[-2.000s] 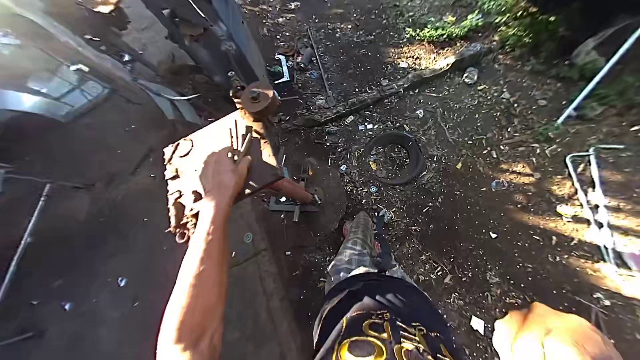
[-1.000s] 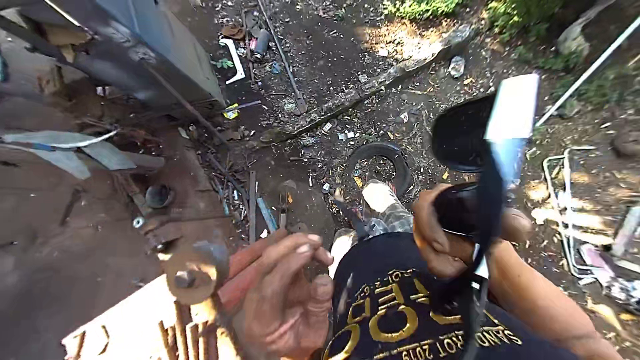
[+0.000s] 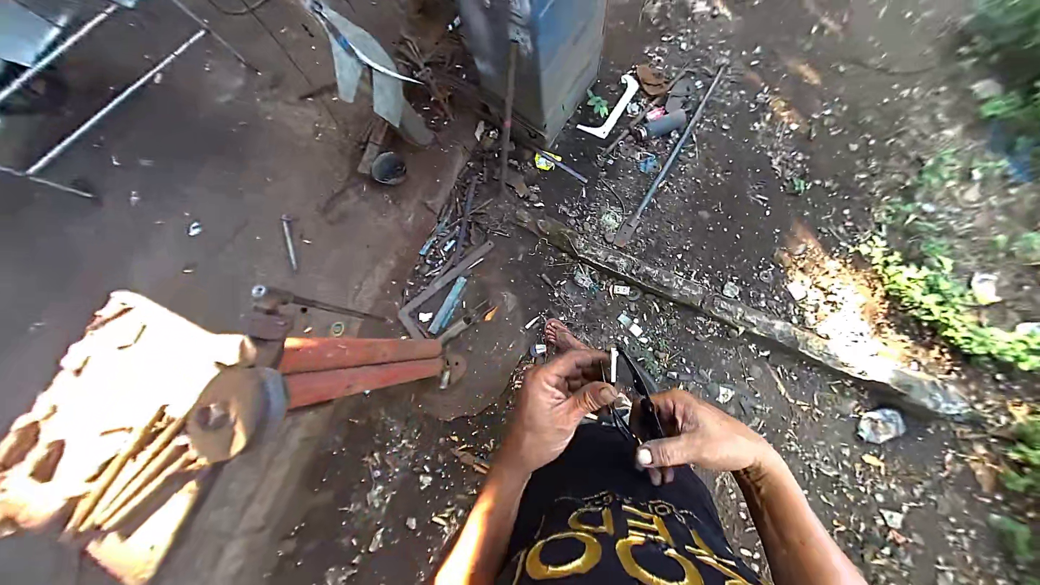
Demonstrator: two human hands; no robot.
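Both of my hands meet in front of my dark shirt, on a pair of dark glasses (image 3: 638,390) with a pale strip along one edge. My left hand (image 3: 561,398) has its thumb and fingers closed on the near part of them, beside the pale strip. Gripping the dark frame from the right is my right hand (image 3: 682,435), thumb on top. Blur hides the lenses' exact shape. To the left, a rusty round metal disc (image 3: 215,416) and red metal bars (image 3: 361,370) stand beside a sunlit board (image 3: 154,357) carrying several thin rods (image 3: 134,475).
A grey metal cabinet (image 3: 561,65) stands ahead. A long metal bar (image 3: 674,154) lies on the littered ground, and a low concrete edge (image 3: 691,288) runs diagonally rightwards. A dark round cup (image 3: 388,168) sits left of centre. My bare foot (image 3: 565,335) shows beyond my hands.
Two seconds ago my left hand was at the board and my right hand apart from it. One second ago my right hand alone held the glasses; now both hands are on them. The view has swung left.
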